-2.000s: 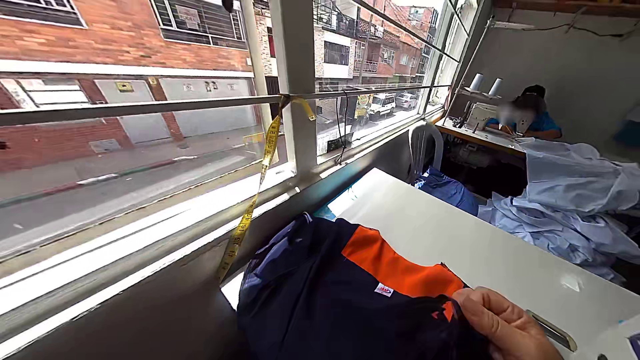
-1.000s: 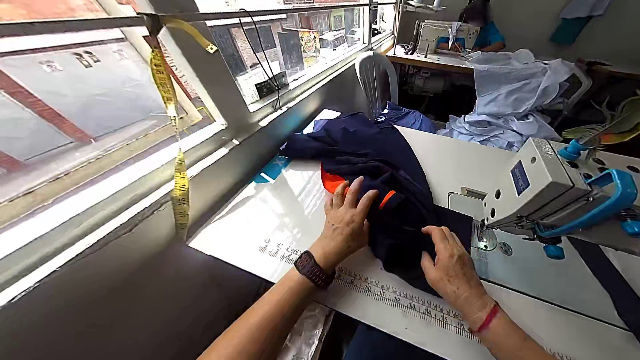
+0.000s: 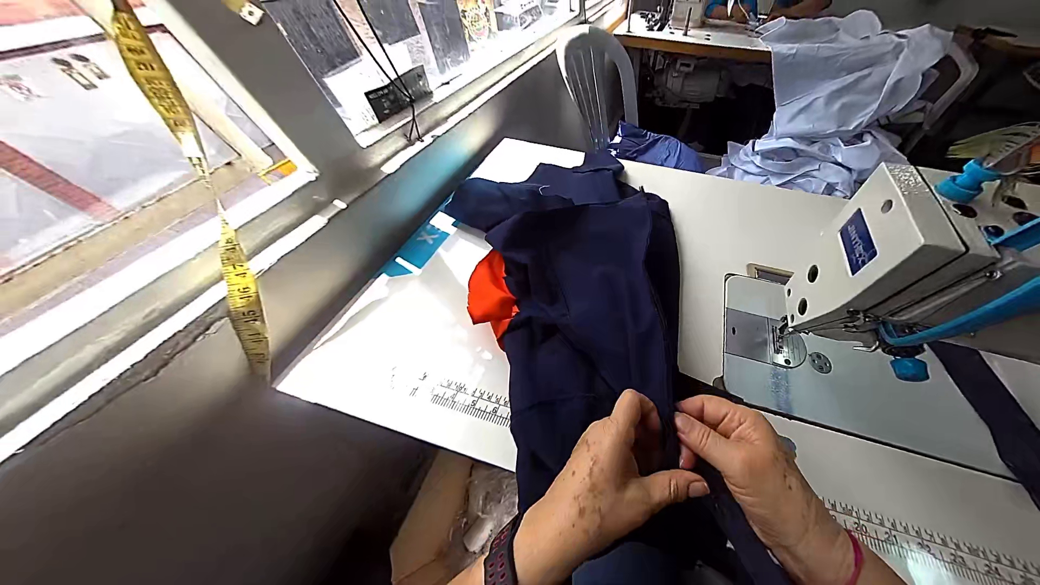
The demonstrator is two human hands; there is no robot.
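Note:
A navy blue garment lies over the white sewing table and hangs over its front edge. Part of an orange fabric piece shows at its left side. At the table's front edge, my left hand grips the garment's edge between thumb and fingers. Close beside it, to the right, my right hand pinches the same edge, with a narrow navy strip running down below. The sewing machine head stands right of the garment, its needle over the metal plate, with no fabric under it.
A yellow tape measure hangs by the window at left. Behind the table stand a white plastic chair and a heap of light blue fabric. Another person's arms show at a far machine. A navy strip lies right of the needle plate.
The garment now extends lengthwise from the far part of the table over the front edge. Both hands have come together at its near edge; a second ago they were apart on the bunched cloth.

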